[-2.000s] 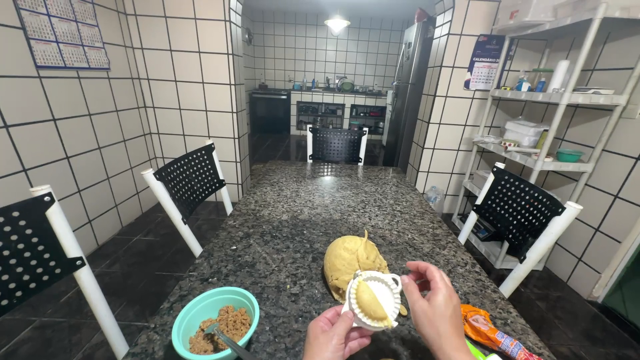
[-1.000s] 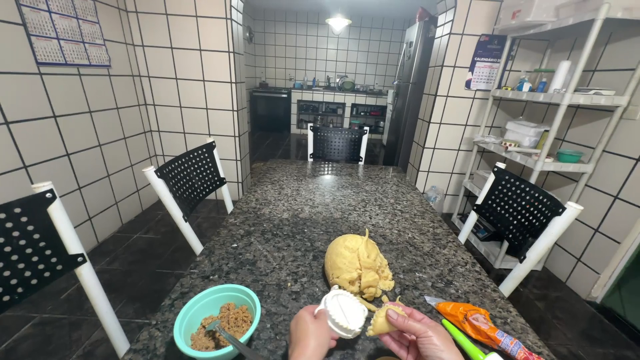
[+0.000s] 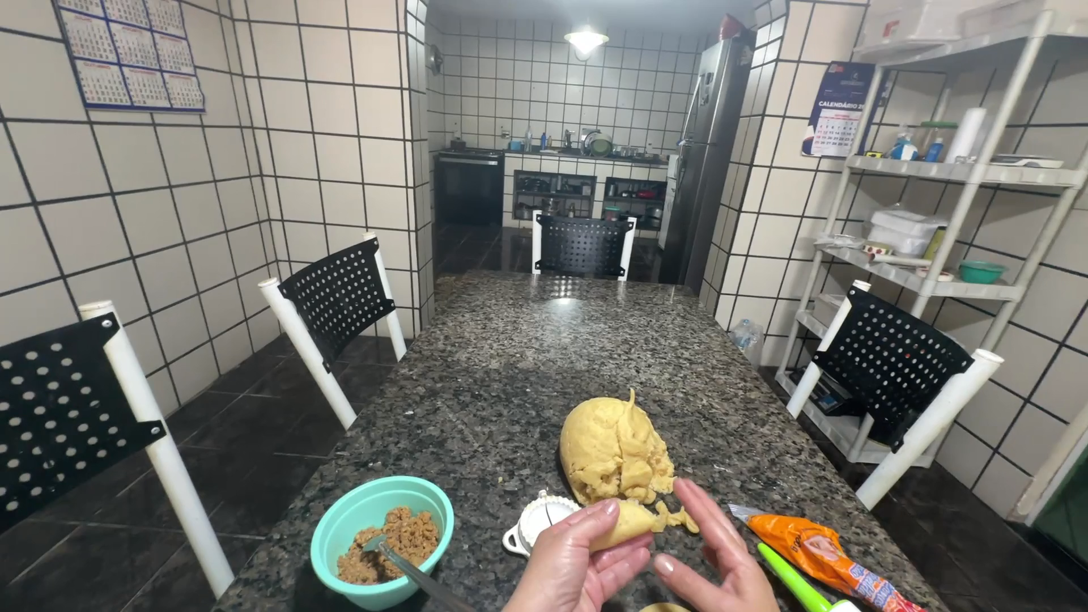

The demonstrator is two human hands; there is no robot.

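My left hand (image 3: 582,561) holds a folded dough pocket (image 3: 627,525) between thumb and fingers. Facing it on the right, my right hand (image 3: 714,548) has its fingers spread, near the pocket but not closed on it. Just beyond the hands rests a large lump of yellow dough (image 3: 608,446), with small dough scraps (image 3: 677,517) beside it. A white plastic dumpling press (image 3: 544,520) lies on the table left of the pocket, partly behind my left hand. At the lower left, a turquoise bowl (image 3: 327,531) holds crumbly brown filling (image 3: 399,544) and a metal utensil (image 3: 412,571).
The speckled granite table (image 3: 544,340) bears an orange plastic package (image 3: 807,548) and a green-handled utensil (image 3: 790,578) at right. Part of a dough piece (image 3: 663,608) shows at the bottom edge. Chairs with perforated black backs (image 3: 336,297) surround the table; a white shelf unit (image 3: 952,170) stands at right.
The press has left my left hand and now lies on the table. The dough pocket, in my right hand one second ago, is now in my left hand.
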